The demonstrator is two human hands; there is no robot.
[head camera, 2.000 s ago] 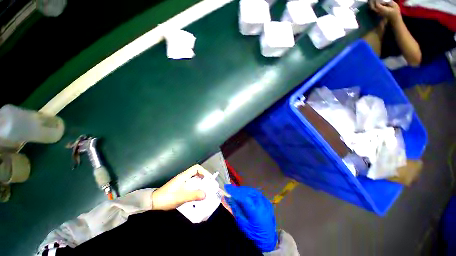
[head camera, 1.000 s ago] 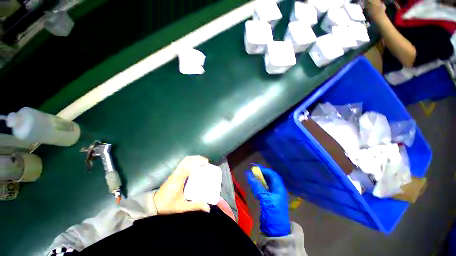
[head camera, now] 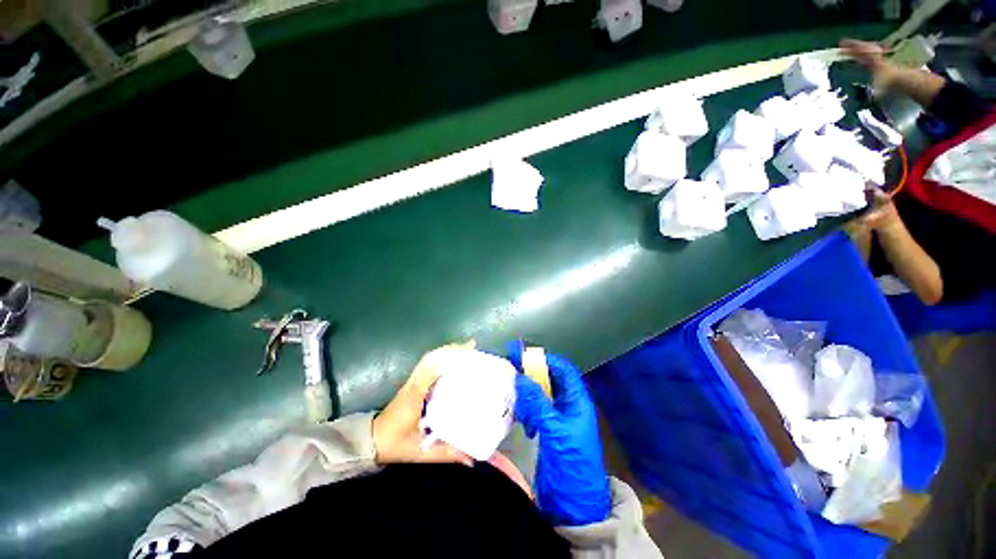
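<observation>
My bare left hand (head camera: 406, 420) holds a white plug-in unit (head camera: 474, 402) near my body, over the bench's front edge. My right hand (head camera: 566, 442), in a blue glove, is just right of the unit and holds a small yellowish stick (head camera: 536, 371) between its fingers. Whether the glove touches the unit, I cannot tell. A crumpled white cloth (head camera: 516, 186) lies by the white strip. Several white units (head camera: 694, 207) stand grouped at the bench's far right.
An air blow gun (head camera: 313, 366) lies left of my hands. A squeeze bottle (head camera: 186, 260) and holders (head camera: 122, 336) are at left. A blue tote (head camera: 655, 437) with bags is at right. Another person's hands (head camera: 874, 213) are by the units. Units (head camera: 222, 49) sit on the belt.
The view has swung, so the bench things sit lower and further right. My gloved hand has come up close to the unit in my left hand, after being apart from it.
</observation>
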